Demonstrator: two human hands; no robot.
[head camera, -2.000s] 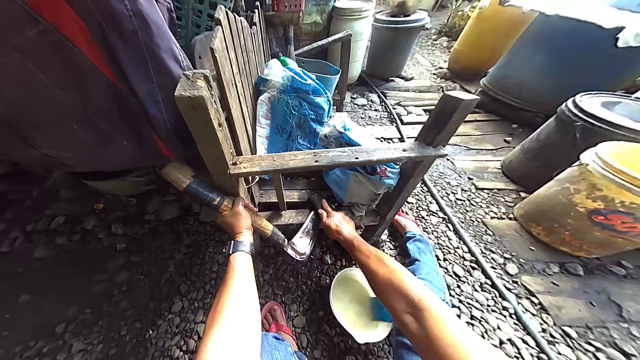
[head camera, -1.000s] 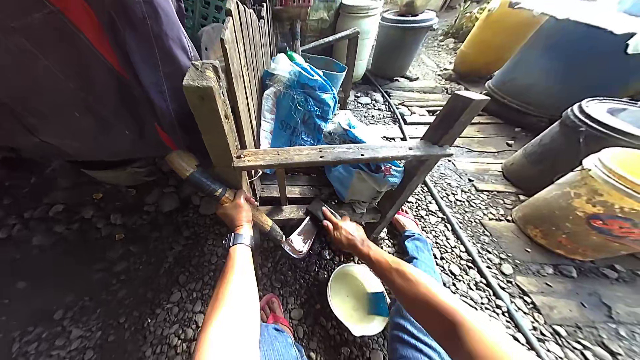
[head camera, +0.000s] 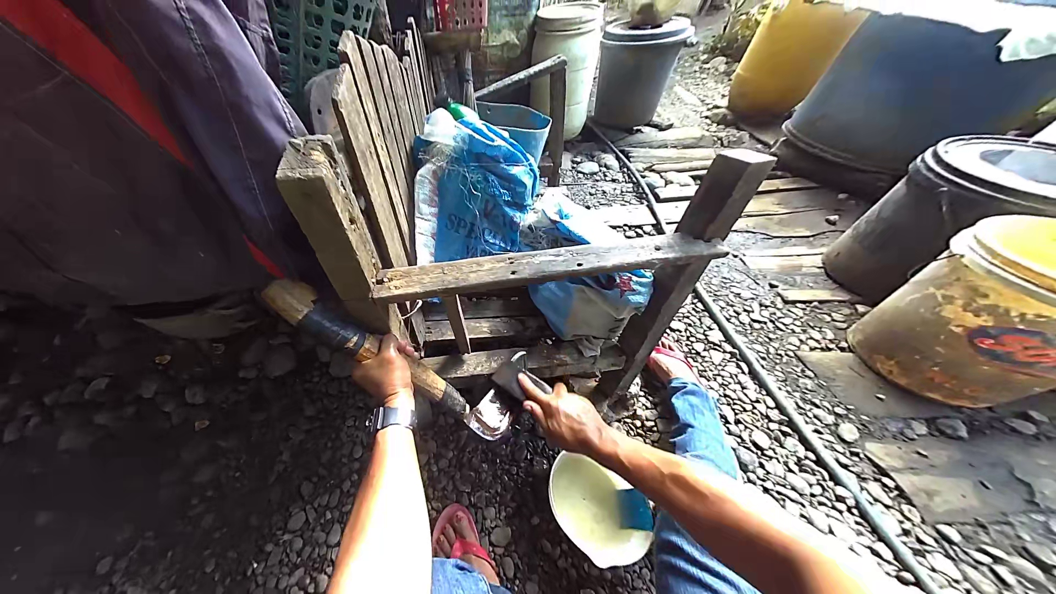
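Note:
My left hand (head camera: 386, 373) grips the wooden handle (head camera: 330, 330) of a long tool, wrapped in dark tape near its upper part. The tool's wet, shiny metal blade (head camera: 492, 415) lies low between my hands, above the gravel. My right hand (head camera: 565, 414) is closed on a dark flat block (head camera: 521, 381), which rests at the blade's upper side; whether it is a sharpening stone I cannot tell. Below my right forearm, a white basin (head camera: 577, 503) holds cloudy liquid and a blue piece (head camera: 635, 509) at its right side.
A weathered wooden bench (head camera: 544, 268) with blue sacks (head camera: 487, 190) on it stands just ahead. A dark cover (head camera: 148, 148) hangs at the left. A black hose (head camera: 767, 379) runs over the gravel at the right, beside boards and a stained yellow-lidded bucket (head camera: 961, 330).
My right hand and the dark block have shifted a little along the blade. My left hand keeps its grip on the handle.

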